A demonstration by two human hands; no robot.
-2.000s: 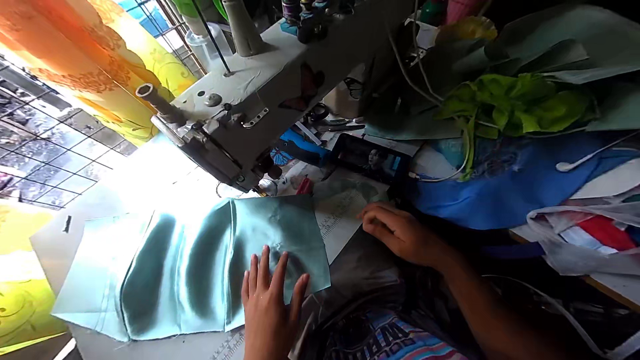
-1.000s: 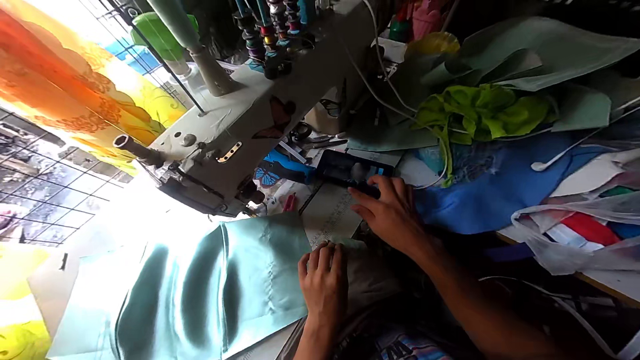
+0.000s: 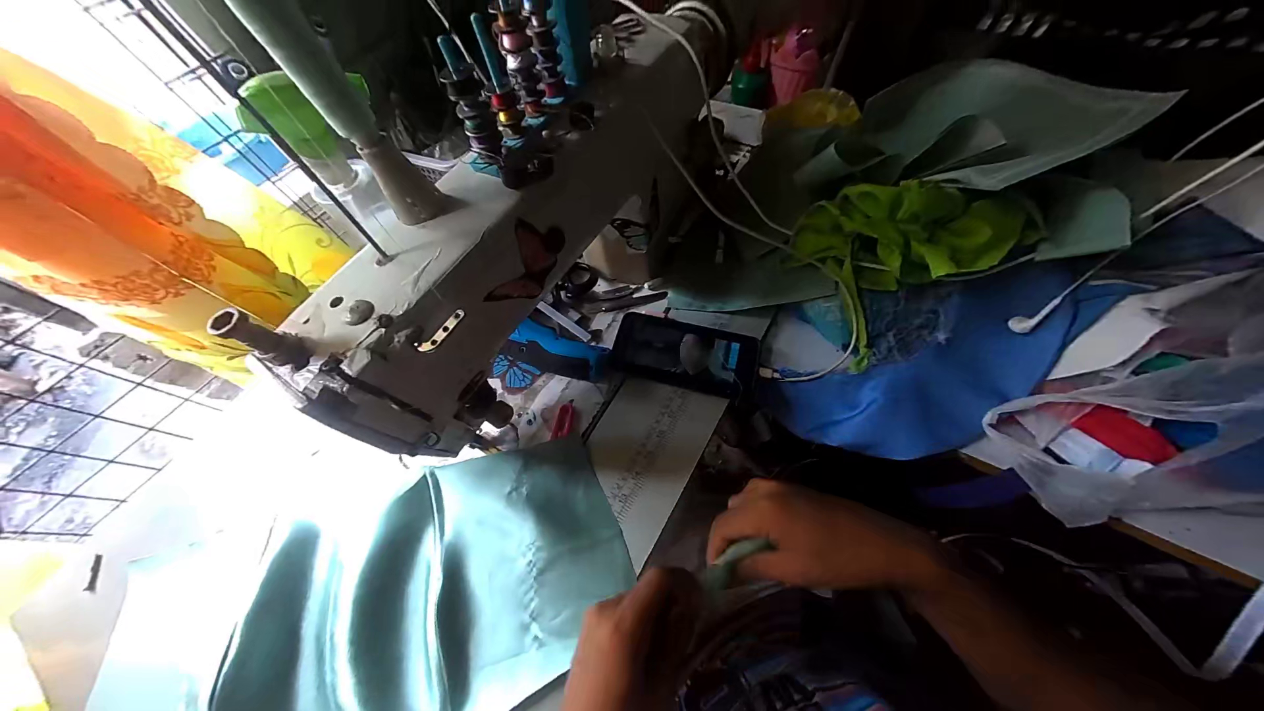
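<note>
A pale green satin fabric piece [image 3: 513,553] with pleats and a stitched line lies on the bed of a sewing machine [image 3: 425,306], its upper edge close to the needle area. My left hand [image 3: 632,632] is at the fabric's right edge, over my lap, fingers bent and partly blurred. My right hand [image 3: 800,538] is just right of it, closed on a small piece of green fabric [image 3: 739,555]. Whether my left hand also grips this piece cannot be told. A phone [image 3: 684,353] with its screen lit lies beyond the hands, plugged to a white cable.
Thread bobbins stand stacked on the machine [image 3: 513,79]. A blue tool [image 3: 548,354] and a red item [image 3: 563,421] lie behind the needle. Right are lime green cloth [image 3: 908,232], blue fabric [image 3: 889,395], an earphone [image 3: 1022,323] and a plastic bag [image 3: 1215,395]. A curtain [image 3: 118,217] hangs left.
My right hand has come back from the phone toward my lap and now holds a small green fabric piece. My left hand, flat on the satin two seconds ago, is now off it, near my right hand.
</note>
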